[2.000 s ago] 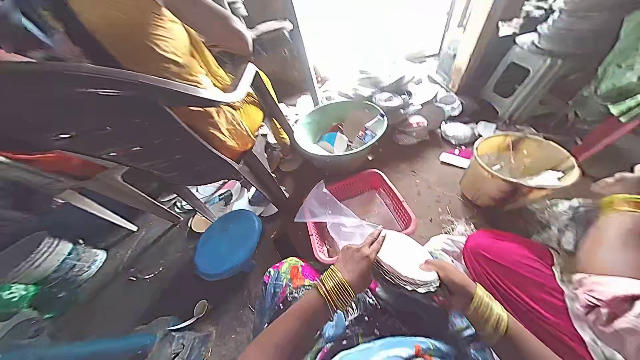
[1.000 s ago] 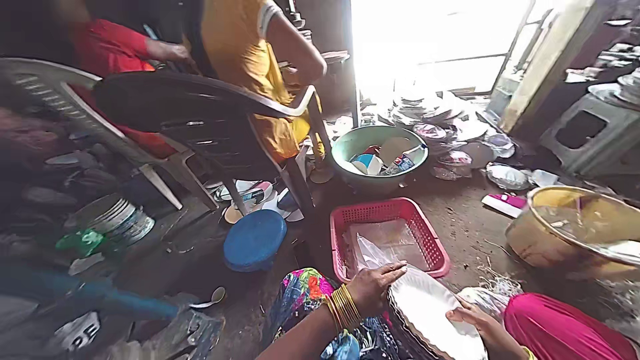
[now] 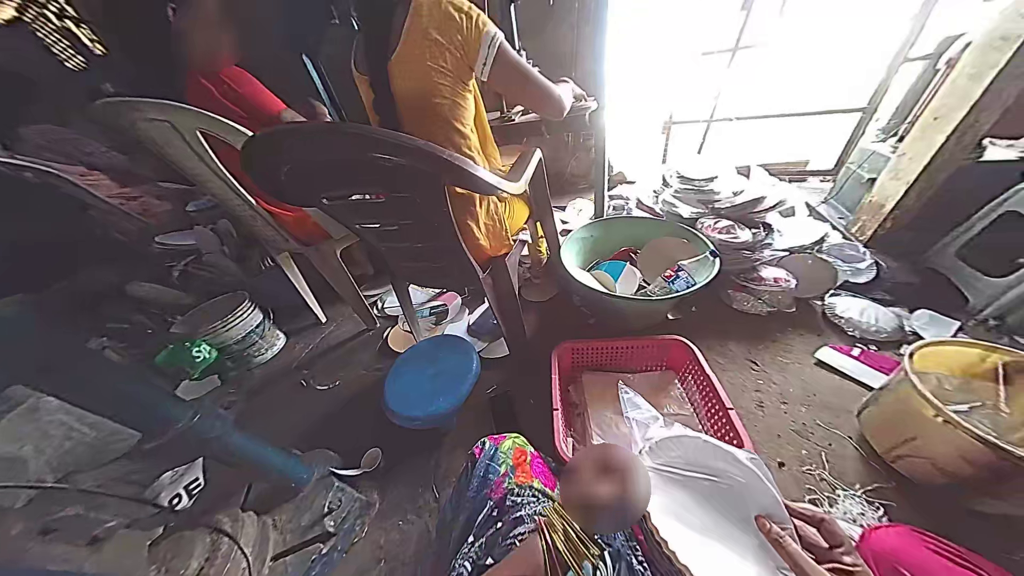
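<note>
A stack of round white plates (image 3: 712, 504) lies over my lap at the bottom, with a clear plastic bag (image 3: 644, 412) drawn over it. My right hand (image 3: 808, 540) grips the stack's right edge, thumb on top. My left hand (image 3: 604, 488) is at the left edge of the stack, blurred, so its fingers do not show. Just beyond the plates stands a pink plastic basket (image 3: 564, 376) holding flat clear plastic bags (image 3: 604, 392).
A green basin (image 3: 580, 260) of scraps stands beyond the basket. Left are a blue stool (image 3: 432, 380) and a brown plastic chair (image 3: 384, 176) with a seated person (image 3: 440, 72). Right is a yellow tub (image 3: 904, 424). Stacked silvery plates (image 3: 720, 192) lie by the doorway.
The clear bag, hanging loose over the basket two seconds ago, now lies over the plates. The white plates showed uncovered in the earlier frames. The view has turned slightly.
</note>
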